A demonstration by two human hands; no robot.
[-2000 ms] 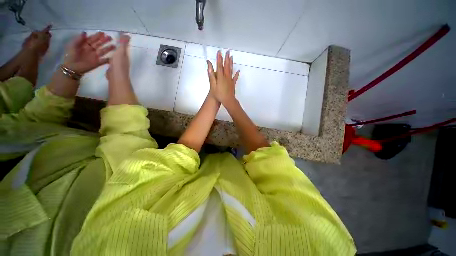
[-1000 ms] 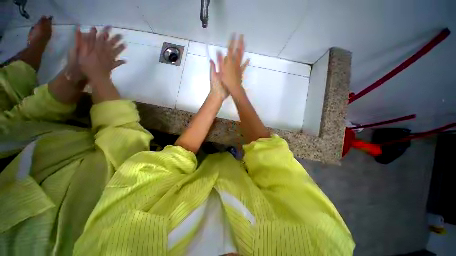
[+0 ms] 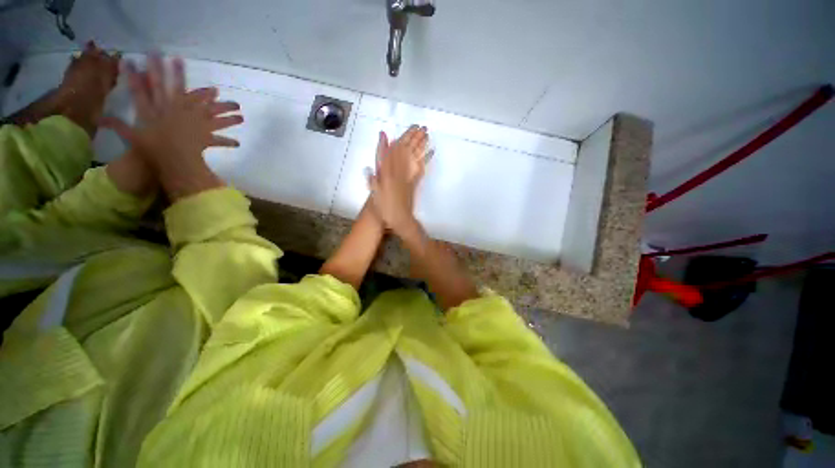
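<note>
My left hand (image 3: 412, 151) and my right hand (image 3: 394, 187) are bare and pressed palm to palm, crossed over each other, above the white-tiled trough (image 3: 494, 192). They hold no object; the fingers are extended and partly overlap, slightly blurred. A silver tap (image 3: 395, 46) is on the wall above and a little beyond my hands. I cannot make out running water under it. A square metal drain (image 3: 330, 115) is in the basin to the left of my hands. My forearms reach over the speckled granite rim (image 3: 513, 279).
At the left, a co-worker in a yellow-green smock (image 3: 128, 320) holds blurred hands (image 3: 178, 114) over the trough, with another person's hand (image 3: 92, 78) beyond. Red handles (image 3: 742, 160), a red-orange dustpan (image 3: 668, 288) and a black bag (image 3: 721, 285) stand at the right.
My hands have moved lower in the view, away from the tap, and stay pressed together while shifting over each other. The co-worker's hands have spread. The view has tilted slightly, so the tap shows more fully.
</note>
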